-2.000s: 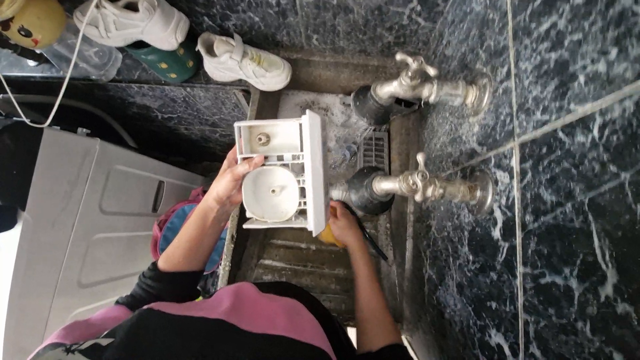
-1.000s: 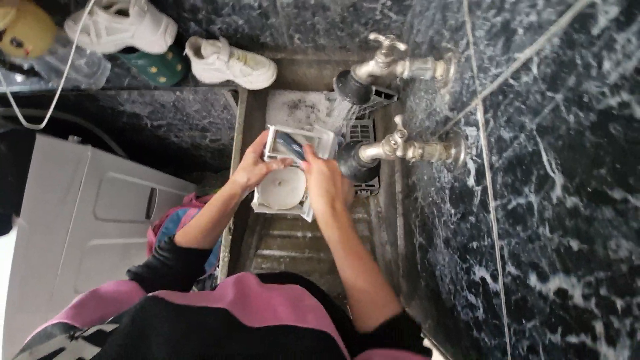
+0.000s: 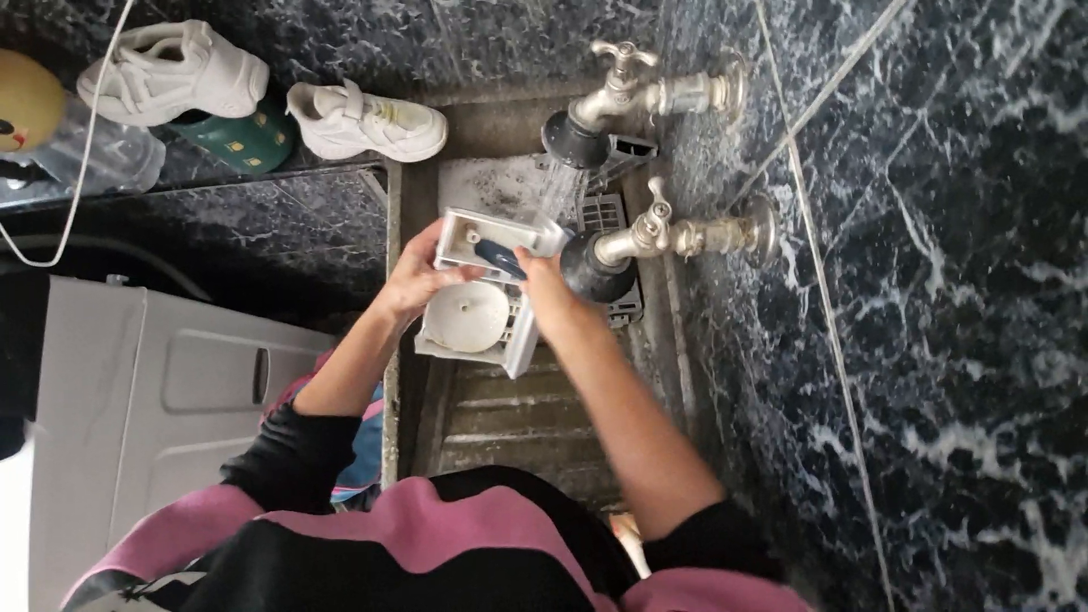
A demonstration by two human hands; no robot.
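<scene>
A white plastic detergent drawer, with one rectangular and one round compartment, is held over the stone sink. My left hand grips its left side, fingers at the rectangular compartment. In my right hand is a dark-handled brush, whose far end reaches into that rectangular compartment; its bristles are hidden. Water runs from the upper tap just beyond the drawer. The lower tap sits close to the right of my right hand.
The concrete sink has a ribbed slope near me. Gray plastic grilles lie beneath the taps, beside suds. White sneakers, a green container and a clear bottle stand on the upper-left ledge. A white appliance is at the left.
Two seconds ago my right hand was below and right of the drawer; it has moved up to the rectangular compartment with the brush. Water now runs visibly from the upper tap.
</scene>
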